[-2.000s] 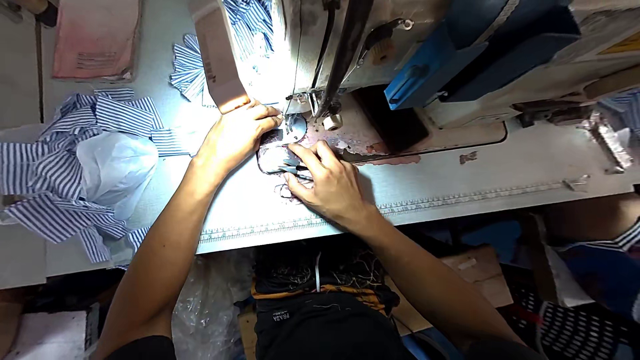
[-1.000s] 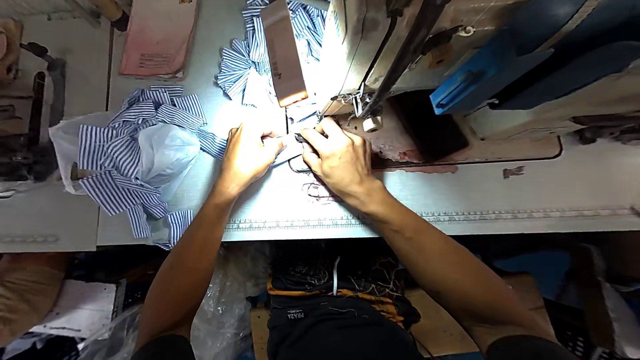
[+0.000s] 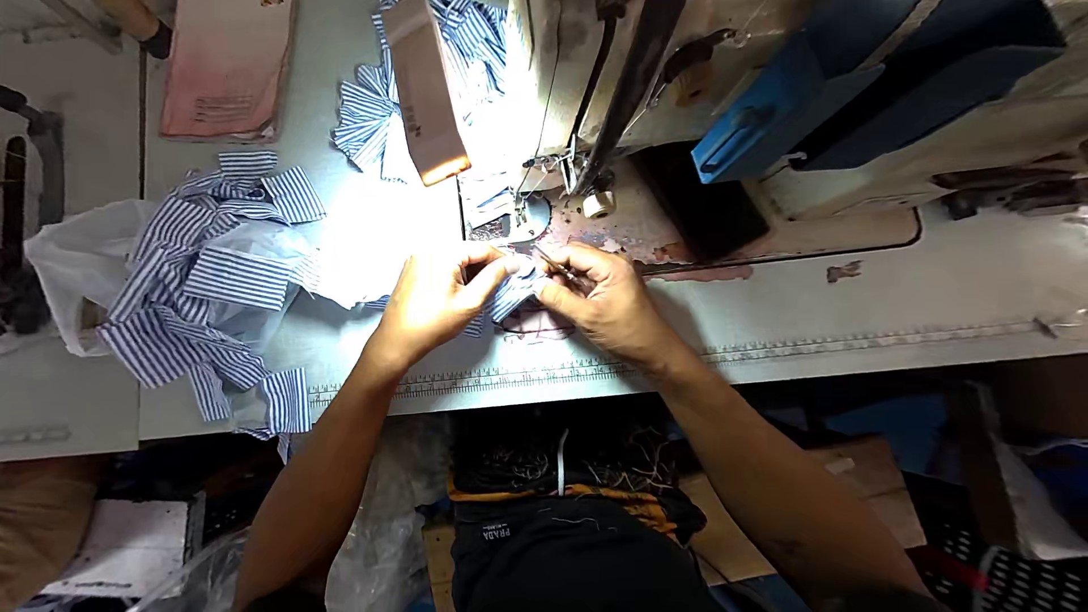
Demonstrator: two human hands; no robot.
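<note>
My left hand (image 3: 438, 297) pinches a small blue-and-white striped fabric piece (image 3: 512, 289) just in front of the sewing machine's presser foot (image 3: 520, 217). Close beside it, my right hand (image 3: 599, 297) has thumb and fingers closed around a thin metal tool (image 3: 552, 262), whose tip is at the fabric; its kind cannot be told. The sewing machine (image 3: 544, 102) stands beyond both hands, its lamp glaring on the table. Striped fabric pieces (image 3: 238, 276) lie heaped on a white plastic bag at the left, and more striped pieces (image 3: 370, 127) lie behind.
A cardboard strip (image 3: 425, 93) hangs left of the needle. A dark flat object (image 3: 705, 200) rests on the machine bed, near a blue holder (image 3: 765, 110). A pink booklet (image 3: 228, 72) lies at the upper left. A printed ruler scale (image 3: 510, 374) runs along the table's front edge.
Both hands have come closer together in front of the needle since two seconds ago, and striped fabric now shows between them. The view has shifted.
</note>
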